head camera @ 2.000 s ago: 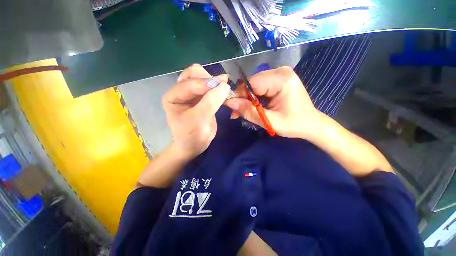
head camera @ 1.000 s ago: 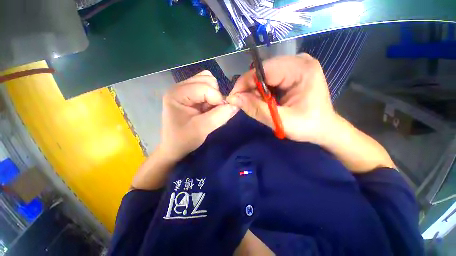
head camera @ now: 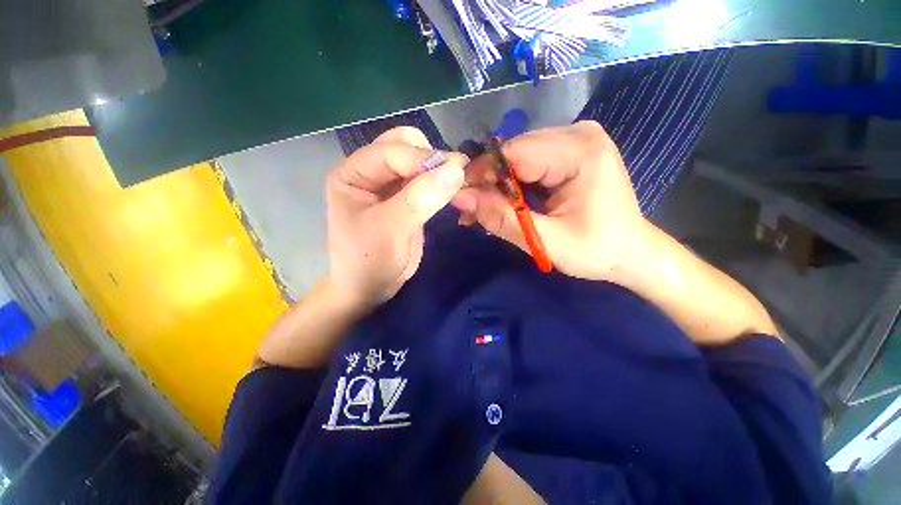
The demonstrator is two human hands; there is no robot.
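My left hand (head camera: 390,212) is closed in a pinch on a small ribbon cable piece (head camera: 433,161), whose greyish end shows between thumb and forefinger; the rest is hidden by the fingers. My right hand (head camera: 568,197) holds scissors with red-orange handles (head camera: 532,237) against the palm, dark blades pointing up toward the bench. My right fingertips are close to my left fingertips; whether they also grip the cable I cannot tell. Both hands are above the lap, in front of the bench edge.
A pile of grey-white ribbon cables (head camera: 479,44) with blue connectors (head camera: 525,56) lies on the green bench mat (head camera: 286,84) near its edge. A grey flat shape (head camera: 74,54) is at upper left. A yellow panel (head camera: 168,286) is at left. Striped dark fabric (head camera: 660,123) shows below the bench.
Since one second ago, the fingertips have moved slightly apart and the cable end shows again in my left pinch. The scissors have shifted down, away from the pile. The view has shifted slightly.
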